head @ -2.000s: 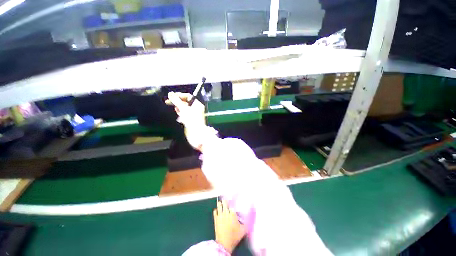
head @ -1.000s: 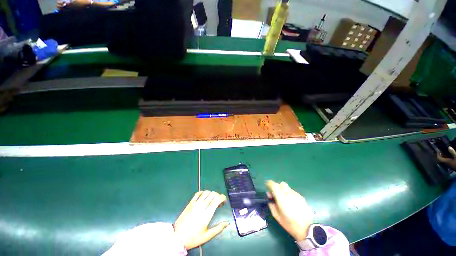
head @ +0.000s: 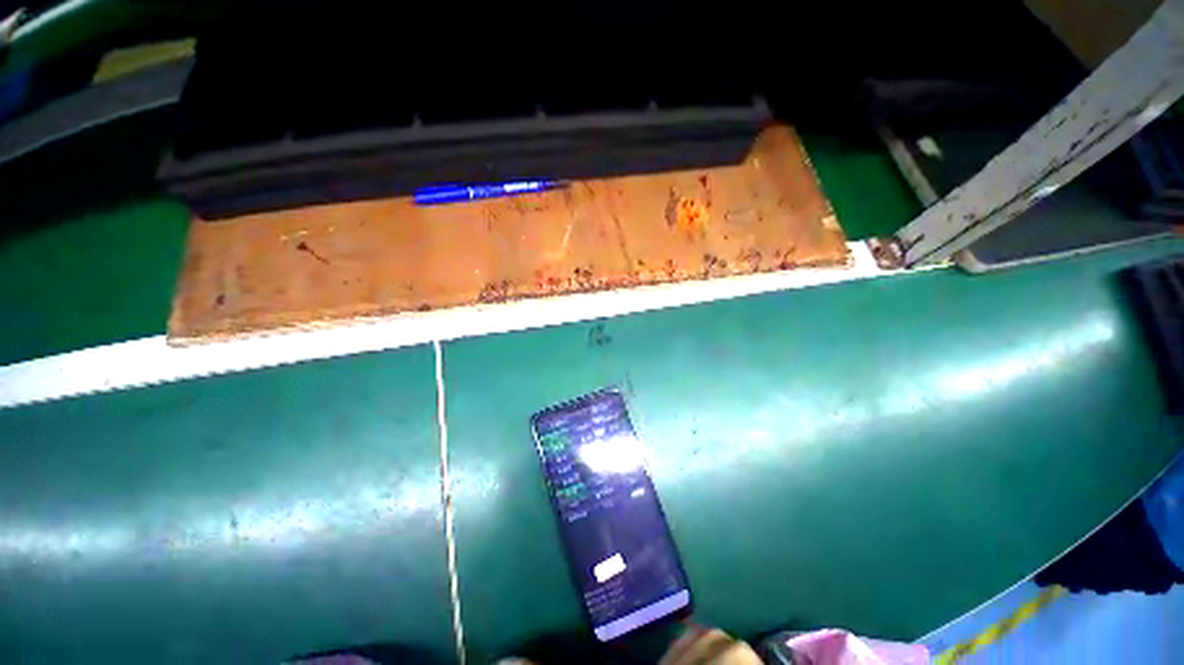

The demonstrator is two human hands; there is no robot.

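Note:
A smartphone (head: pixel 608 520) lies flat on the green bench top, slightly tilted, its screen lit dark with rows of small green and white text, a white patch and a pale bar at its lower end. My right hand (head: pixel 708 646) is cut off by the bottom edge, beside the phone's lower right corner. Its fingers and anything in them are hidden. Of my left hand only a thin sliver may show at the bottom edge, left of the phone; its grip cannot be seen.
Behind the bench's white edge strip (head: pixel 325 351), a brown board (head: pixel 519 253) carries stacked black trays (head: pixel 481 150) and a blue pen (head: pixel 481 192). A scuffed white post (head: pixel 1039 156) stands at the right. A dark tray (head: pixel 1156 318) is cut off at the right edge.
The view has moved closer and lower over the bench. Both hands have shifted to the bottom edge and are mostly out of view. The phone's screen now shows clearer rows of text.

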